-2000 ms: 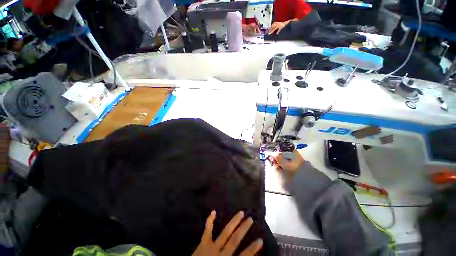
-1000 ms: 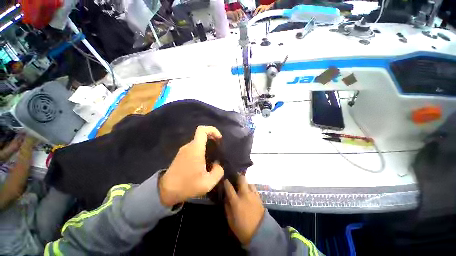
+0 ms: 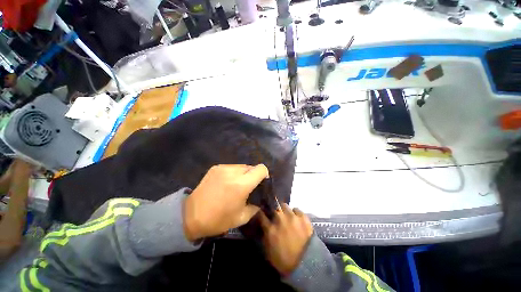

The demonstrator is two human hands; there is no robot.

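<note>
A dark garment piece [image 3: 188, 142] lies in a soft heap left of the needle of the white sewing machine [image 3: 371, 63]. Its right edge reaches close to the presser foot [image 3: 295, 117]. My left hand [image 3: 224, 201] pinches a fold of the dark cloth near the table's front edge. My right hand [image 3: 287, 235] grips the same cloth just right of and below my left hand. The fingertips are nearly together, and the cloth between them is bunched. Parts of the fingers are hidden in the fold.
A black smartphone [image 3: 391, 113] and red and yellow-green snips [image 3: 420, 149] lie right of the needle. A brown board [image 3: 145, 117] edged with blue lies behind the cloth. A grey motor housing [image 3: 43, 130] stands at left. Another person's arm [image 3: 12, 197] shows at the left rim.
My right hand has left the needle area and joined my left hand at the cloth's front edge. Since one second ago both hands stay gripping there, with my left hand slightly lower.
</note>
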